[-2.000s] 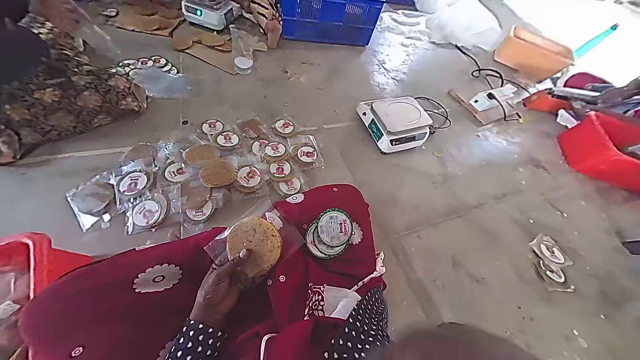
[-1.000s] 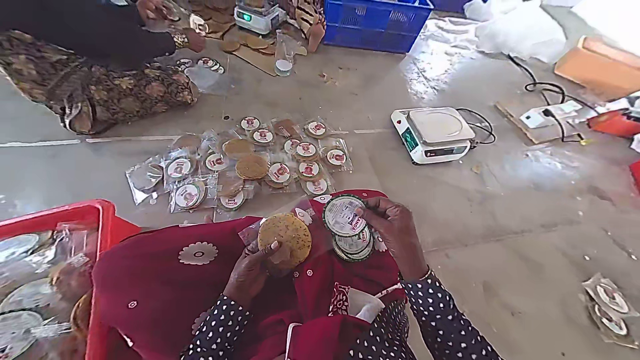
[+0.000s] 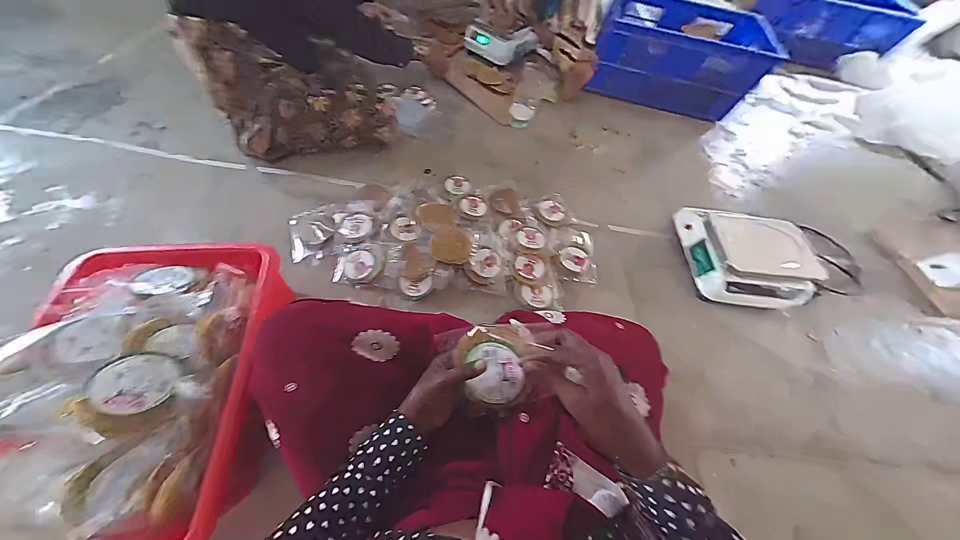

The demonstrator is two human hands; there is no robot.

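Observation:
Above the red cloth on my lap (image 3: pixel 375 345), my left hand (image 3: pixel 442 390) holds a flat round brown disc with a round printed label (image 3: pixel 495 373) lying on it, the thumb over the label's edge. My right hand (image 3: pixel 581 375) grips the clear plastic bag (image 3: pixel 536 341) around them from the right. On the floor beyond my knees lie several bagged discs with round labels (image 3: pixel 530 268), and bare-looking brown discs (image 3: pixel 451 245) rest among them.
A red crate (image 3: pixel 266 300) of bagged discs stands at my left. On the floor at right is a white weighing scale (image 3: pixel 765 251) with a cable. Farther off are a person in patterned cloth (image 3: pixel 315 105), another scale (image 3: pixel 499 45) and blue crates (image 3: pixel 675 71).
One second ago my right hand held a round label over the lap, apart from the disc in my left hand. Now label and disc are together between both hands. The view has shifted left.

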